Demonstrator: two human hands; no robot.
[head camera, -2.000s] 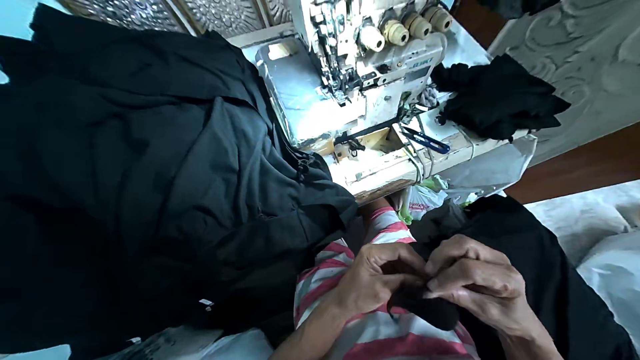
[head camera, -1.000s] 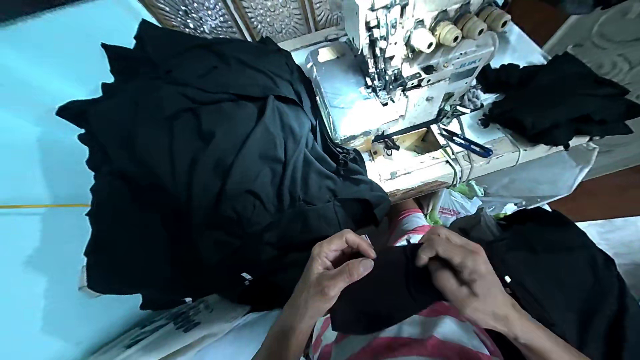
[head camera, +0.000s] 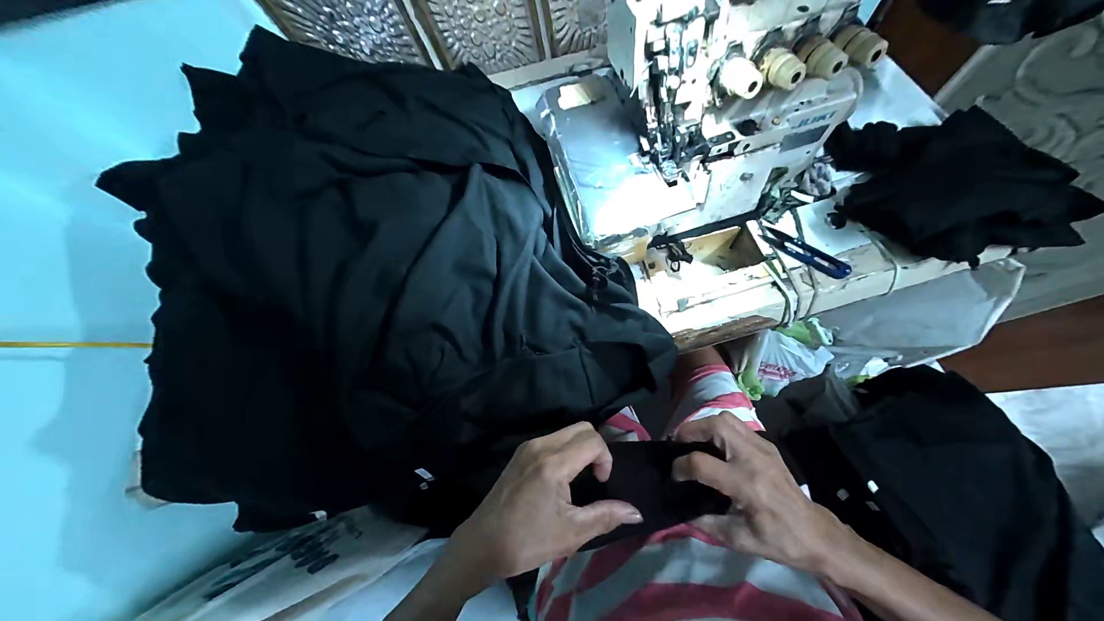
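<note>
A small black fabric piece (head camera: 647, 483) lies across the lap, over red-and-white striped clothing (head camera: 699, 582). My right hand (head camera: 750, 492) grips its right part with bent fingers. At its left part is my left hand (head camera: 552, 500), thumb and index finger apart; whether the other fingers hold cloth cannot be told. A large heap of black garments (head camera: 362, 276) spreads to the left, its lower edge close to my left hand. Beyond the hands stands a Juki overlock sewing machine (head camera: 716, 112) with its lamp-lit plate.
Blue thread snips (head camera: 806, 253) lie on the machine table's edge (head camera: 733, 302), beside a small open compartment (head camera: 729, 250). Black cloth pieces (head camera: 966, 185) are piled at the right of the machine. More black garments (head camera: 957, 492) lie at the lower right, near a plastic bag (head camera: 785, 358).
Two seconds ago both hands were close together on bunched black fabric; now they are apart and the piece lies spread between them. The view has shifted left.
</note>
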